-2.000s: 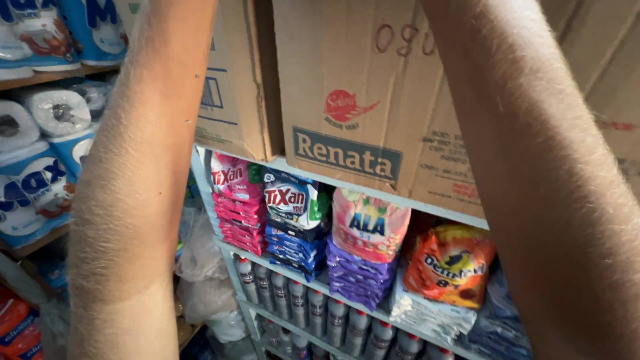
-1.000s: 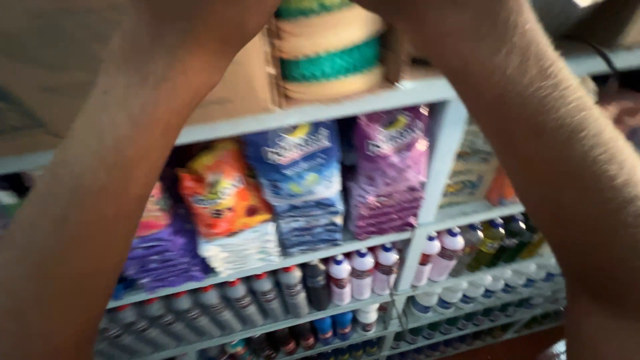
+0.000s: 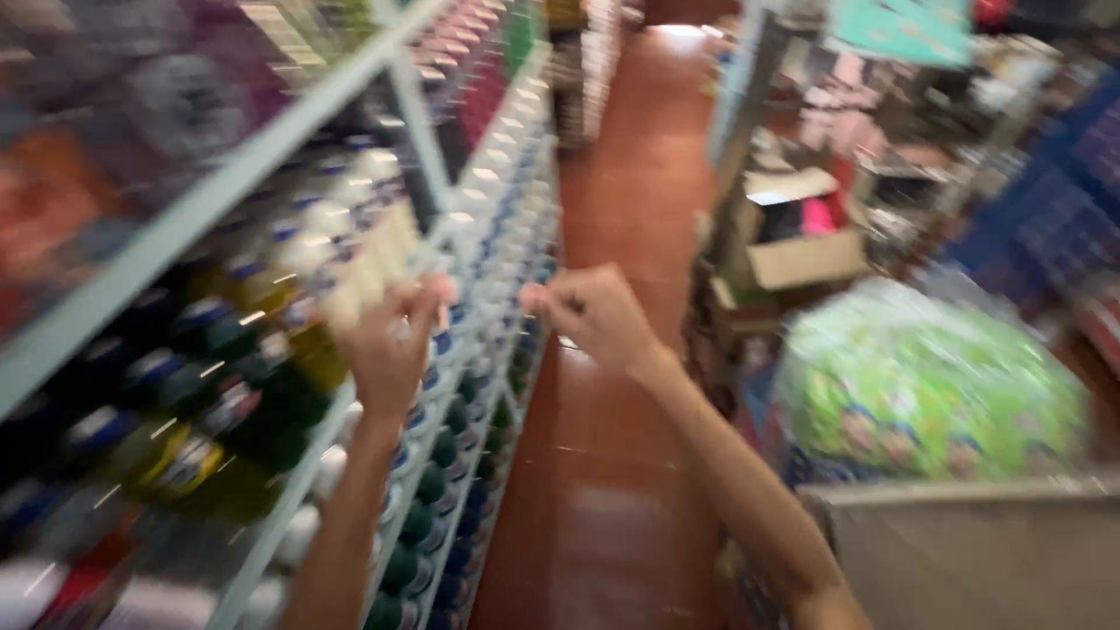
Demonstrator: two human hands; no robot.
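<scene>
My left hand (image 3: pixel 394 346) is raised in front of the shelving on the left, fingers curled, with no object visible in it. Facing it across a small gap, my right hand (image 3: pixel 595 315) is held up over the tiled floor (image 3: pixel 604 490), its fingers also curled and nothing seen between them. Blur hides the fingertips of both. Behind the left hand are rows of bottles (image 3: pixel 210 350) on a pale metal shelf (image 3: pixel 192 206); neither hand clearly touches them.
A narrow aisle runs ahead between the shelves and goods on the right. There stand an open cardboard box (image 3: pixel 805 254), a plastic-wrapped green pack (image 3: pixel 932 389), a large carton (image 3: pixel 980 551) at lower right and blue crates (image 3: pixel 1050 201).
The view has swung from the shelf front to the aisle. Both hands, out of sight above the frame two seconds ago, are now lower and fully in view, close together.
</scene>
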